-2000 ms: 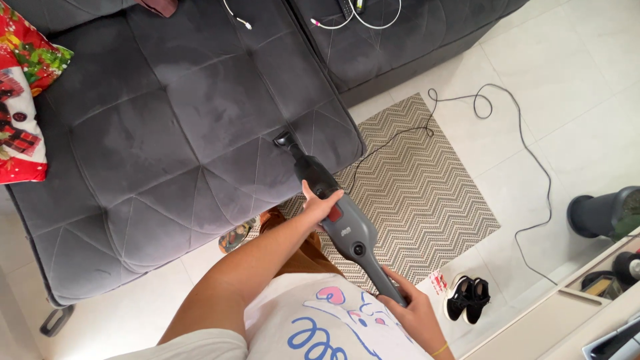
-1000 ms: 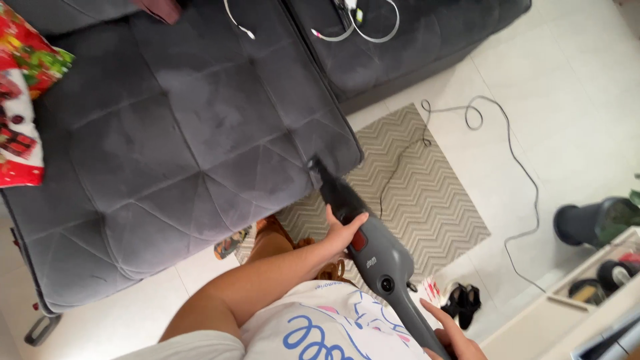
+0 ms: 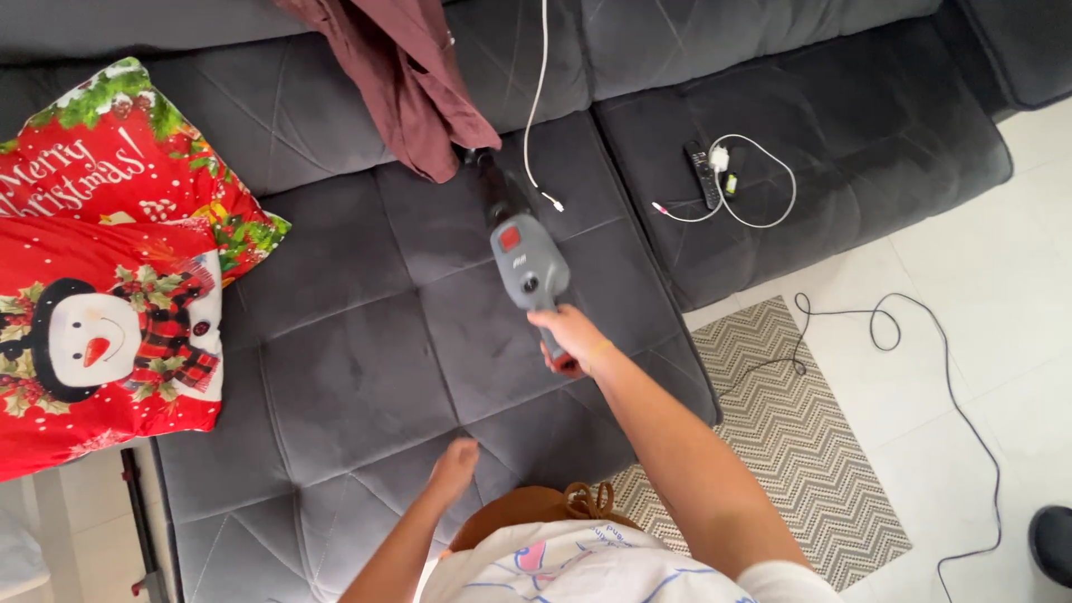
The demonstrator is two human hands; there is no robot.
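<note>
My right hand [image 3: 571, 337] is closed around the rear handle of a grey handheld vacuum cleaner [image 3: 536, 260]. Its dark nozzle points up the seat of the dark grey tufted sofa [image 3: 343, 377], and the tip meets the lower edge of a maroon cloth [image 3: 402, 84] hanging over the backrest. Part of the tip is hidden by the cloth. Over the near part of the seat is my left hand [image 3: 456, 469], loosely curled and slightly blurred, holding nothing that shows.
Christmas cushions, one with a snowman [image 3: 92, 335], lie at the left. A white cable [image 3: 536, 109] hangs beside the cloth. On the right seat are a remote control [image 3: 702, 174] and a white charger [image 3: 718, 159]. A black cord [image 3: 950, 377] crosses the floor and a zigzag rug [image 3: 804, 435].
The vacuum has moved from the sofa's near edge to the cloth by the backrest. My left hand has let go of its body. The view has shifted toward the backrest.
</note>
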